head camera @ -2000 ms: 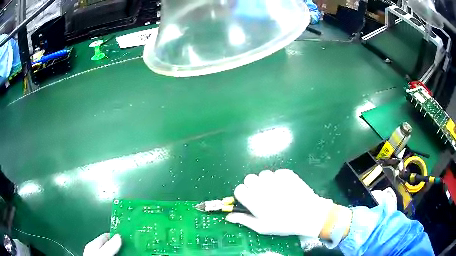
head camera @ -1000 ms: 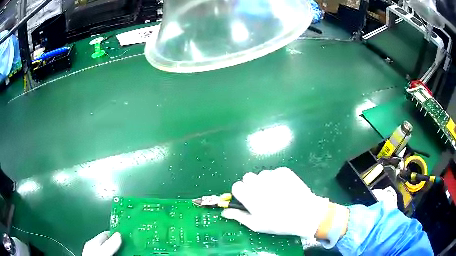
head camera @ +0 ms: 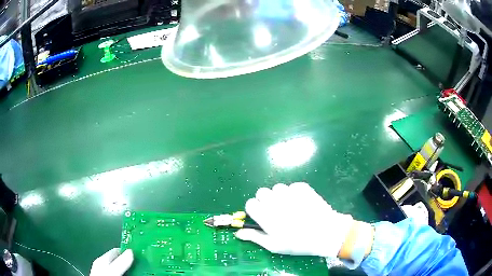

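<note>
The green circuit board (head camera: 178, 242) lies on the green mat (head camera: 216, 118) at the bottom of the view, solder side up, its lower edge cut off. My right hand (head camera: 296, 218), in a white glove, is closed around the yellow-and-black handles of the side cutters (head camera: 225, 220). Their steel jaws are over the board's upper middle, pointing left; whether they touch it I cannot tell. My left hand (head camera: 112, 263), in a white glove, holds the board's left edge and is partly cut off below.
A clear plastic hood (head camera: 248, 43) hangs above the far mat. A black divided tray (head camera: 391, 180) at right holds a bottle (head camera: 426, 152), yellow tape roll (head camera: 448, 187) and dark-handled tool. A second board (head camera: 466, 121) lies far right. Tiny clippings dot the mat. A green spool (head camera: 107, 51) stands far left.
My right hand and the cutters have moved slightly left, and the jaws now sit a little further left over the board. My left hand keeps its place at the board's edge.
</note>
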